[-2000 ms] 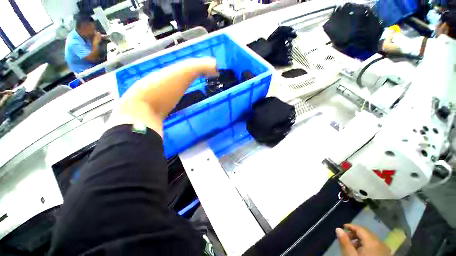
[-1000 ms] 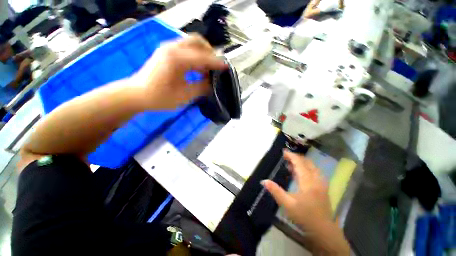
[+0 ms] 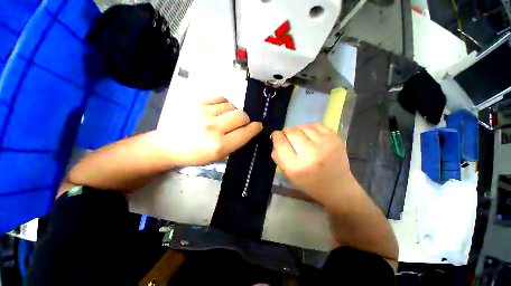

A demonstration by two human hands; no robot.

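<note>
A long black zipper panel (image 3: 241, 204) lies on the work plate and runs up under the sewing machine head (image 3: 286, 36). A silver zipper line (image 3: 250, 173) runs down its middle, with a ring pull (image 3: 269, 93) near the needle area. My left hand (image 3: 210, 134) comes from the left, fingertips pinched on the panel beside the zipper line. My right hand (image 3: 311, 159) is curled, its thumb and finger pinched at the panel just right of the line. The fingers hide part of the zipper. The fingertips are close but apart.
A large blue bin (image 3: 33, 106) stands at left, with a black bundle (image 3: 134, 47) beside it. Yellow tape (image 3: 335, 109) marks the plate. At right are green-handled snips (image 3: 396, 138), a black cloth item (image 3: 423, 96), small blue bins (image 3: 441, 153) and a white bag (image 3: 445, 218).
The view has swung right and down. My left hand has come from the blue bin, where it held a black piece with a shiny edge, to the panel. My right hand has closed from an open pose.
</note>
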